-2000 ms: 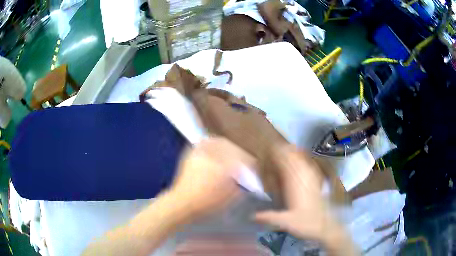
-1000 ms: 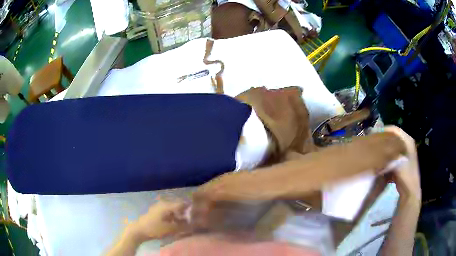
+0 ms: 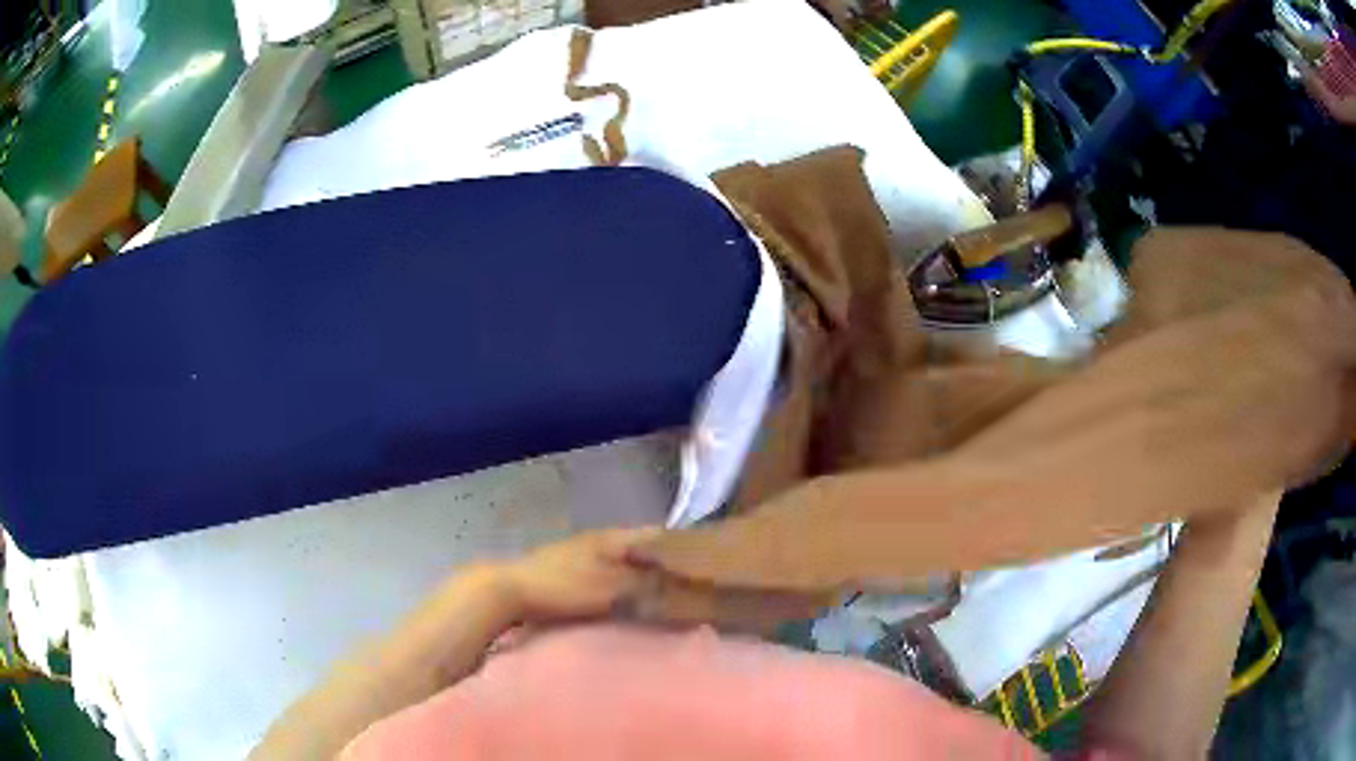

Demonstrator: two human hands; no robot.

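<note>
A brown jacket piece with a white inner side point(image 3: 1011, 461) is stretched out low in front of me, to the right of the navy padded board point(image 3: 372, 350). My left hand point(image 3: 573, 577) grips its left end near my body. My right forearm rises at the right and my right hand is hidden under the brown cloth. Part of the piece lies bunched beside the board's rounded right end, with a white strip point(image 3: 732, 424) along that end.
The steam iron point(image 3: 989, 268) rests at the table's right edge. Slim thread snips point(image 3: 540, 134) and a curled brown scrap strip point(image 3: 598, 97) lie on the white table cover point(image 3: 729, 89). Yellow rails point(image 3: 915, 48) stand behind. White cloth point(image 3: 1056, 610) lies at the lower right.
Both hands moved from the bunched piece beside the board to its two ends, stretching it out. The right end has since risen to the right. The view has shifted, with the board now higher in it.
</note>
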